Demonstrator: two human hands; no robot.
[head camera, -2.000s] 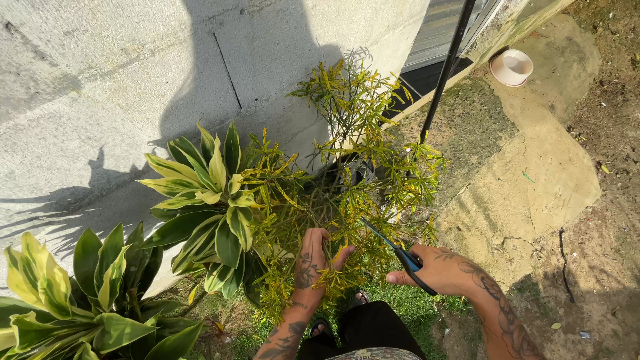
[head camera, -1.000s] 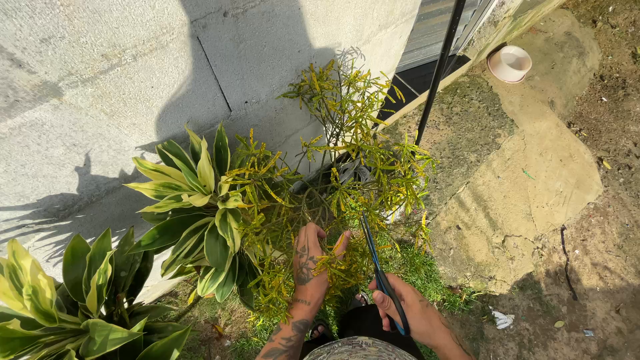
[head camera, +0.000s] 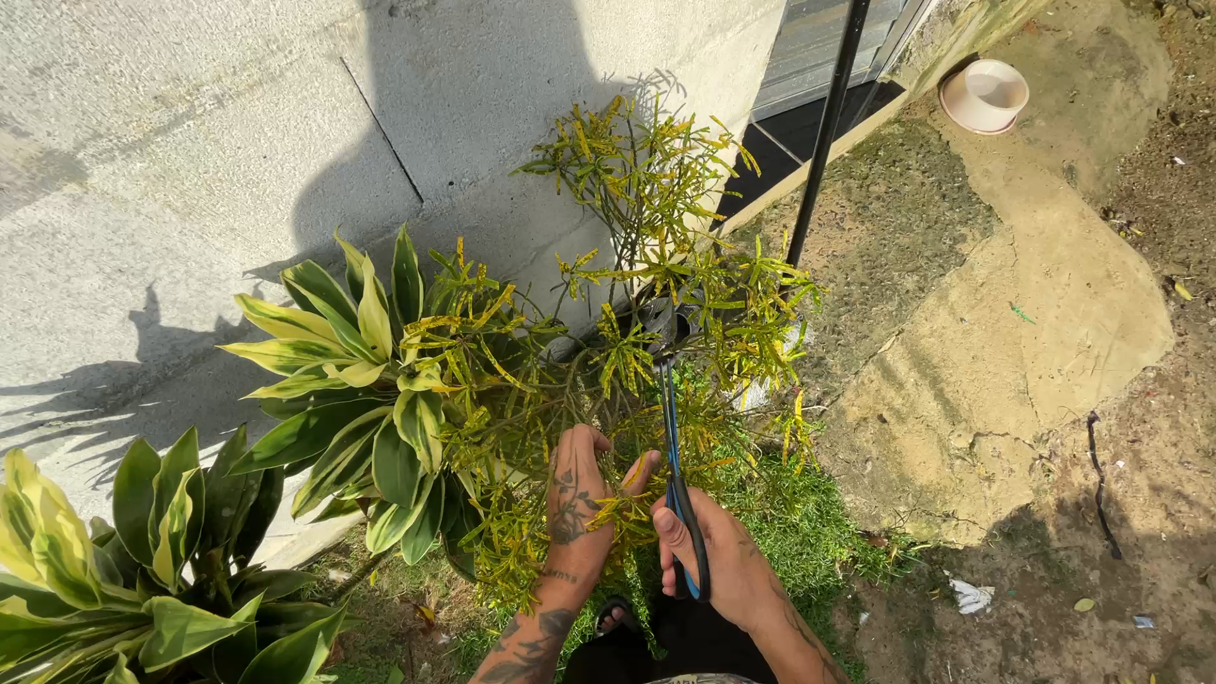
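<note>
A shrub with narrow yellow-green leaves (head camera: 627, 366) stands against the wall, in front of me. My left hand (head camera: 581, 489) reaches among its lower branches, thumb apart from the fingers; leaves hide part of it, and whether it grips a stem cannot be told. Just right of it, my right hand (head camera: 708, 546) is closed around the black-and-blue handles of a pair of long-bladed scissors (head camera: 672, 437). The blades point up into the shrub and look nearly together, their tips close to the middle branches.
Broad-leaved variegated plants (head camera: 351, 380) grow at the left beside a rough pale wall (head camera: 237, 123). A black pole (head camera: 828, 133) rises right of the shrub. Farther right are a white plastic bowl (head camera: 985, 95), a concrete patch (head camera: 1035, 332) and bare soil. Grass (head camera: 788, 522) lies below the shrub.
My right hand has come in from the right, closer to my left hand. The scissors, slanted up to the left two seconds ago, now stand nearly upright in view.
</note>
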